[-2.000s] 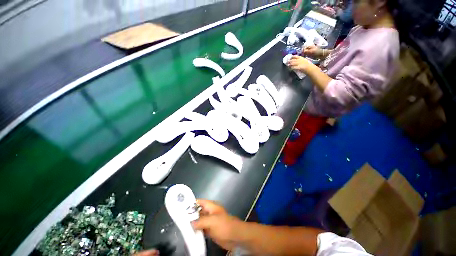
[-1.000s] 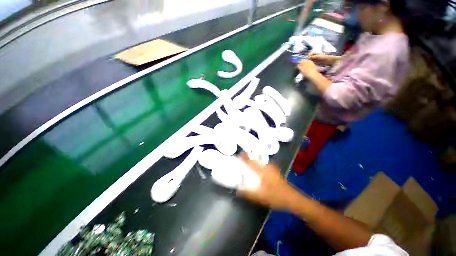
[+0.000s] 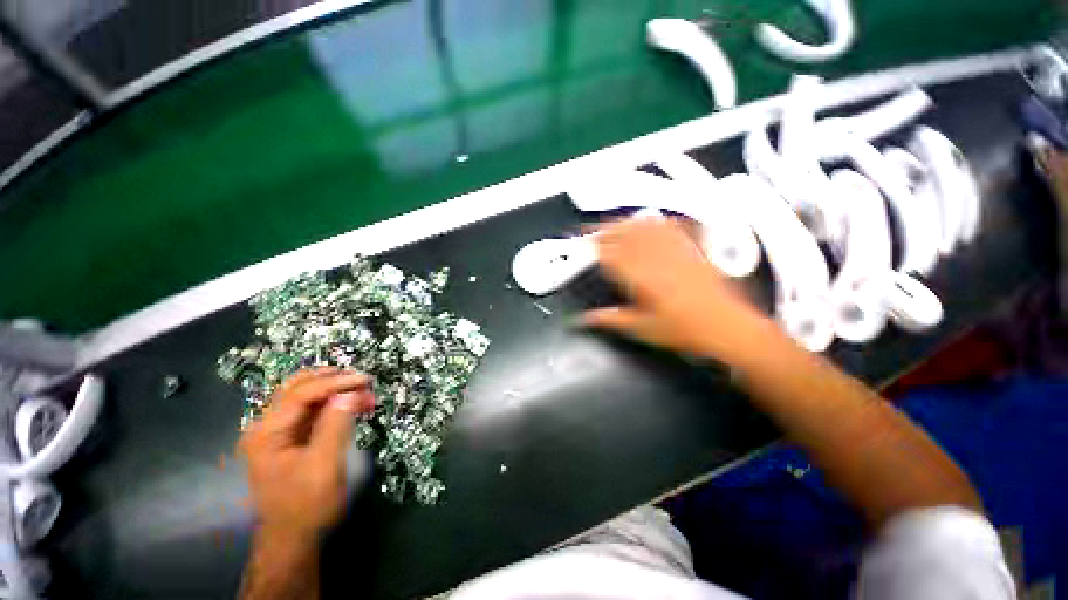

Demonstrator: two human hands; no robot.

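Observation:
A loose pile of green-silver circuit boards (image 3: 398,334) lies on the black bench. My left hand (image 3: 302,451) is at its near left edge, with thumb and fingers curled close together; I cannot tell if a small board is between them. My right hand (image 3: 668,287) is over the left end of the white shell heap (image 3: 861,223), thumb and fingers apart. Its fingers are at a single white housing shell (image 3: 541,267), whose round head points left and whose tail is partly hidden by the hand. No firm grip shows.
More white curved units (image 3: 45,440) are stacked at the left edge. The green belt (image 3: 264,193) with its pale rail (image 3: 439,205) runs behind, carrying curved white shells (image 3: 700,59). Part of a person's hand shows at the right edge. Small scraps dot the bench; blue floor lies lower right.
The view has swung left and down. My right hand has moved from blurred white shells to the single shell at the heap's left end. My left hand has come into view by the board pile.

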